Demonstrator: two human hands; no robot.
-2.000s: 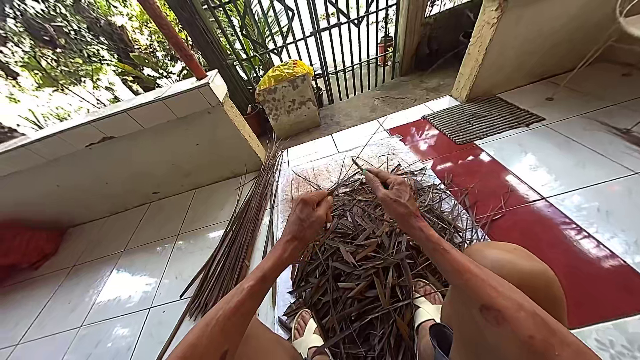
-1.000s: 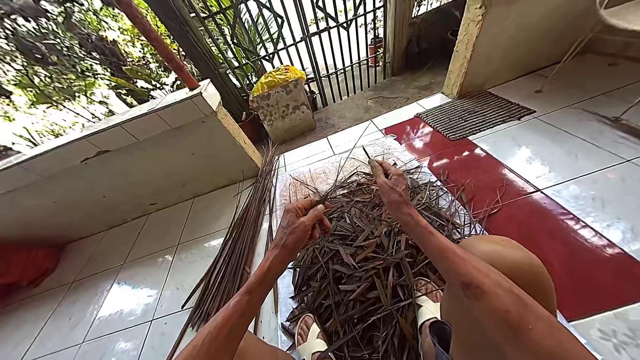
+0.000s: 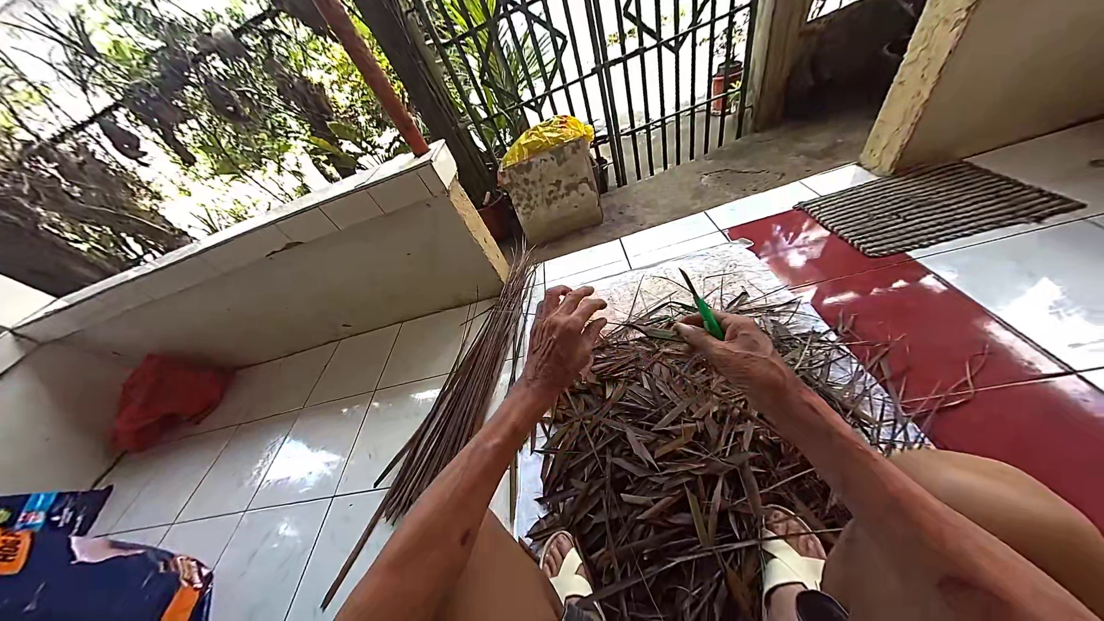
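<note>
My right hand is closed around the green handle of a small knife, its dark blade pointing up and away; a thin leaf strip shows by its fingertips. My left hand has its fingers spread, with nothing seen in it, over the far left edge of the pile. Below both hands lies a heap of dry brown leaf pieces on a whitish sheet. A bundle of long thin midribs rests on the tiles, left of the heap and beside my left forearm.
My sandalled feet flank the heap's near end. Beyond it stand a worn bin with a yellow plastic bag and a metal gate. A ribbed doormat lies right. Left are a low wall, a red cloth or bag and a dark blue printed bag.
My left hand, fingers curled in at the earlier frames, has opened and moved toward the gate. The knife's green handle now shows in my right hand. The view has shifted left.
</note>
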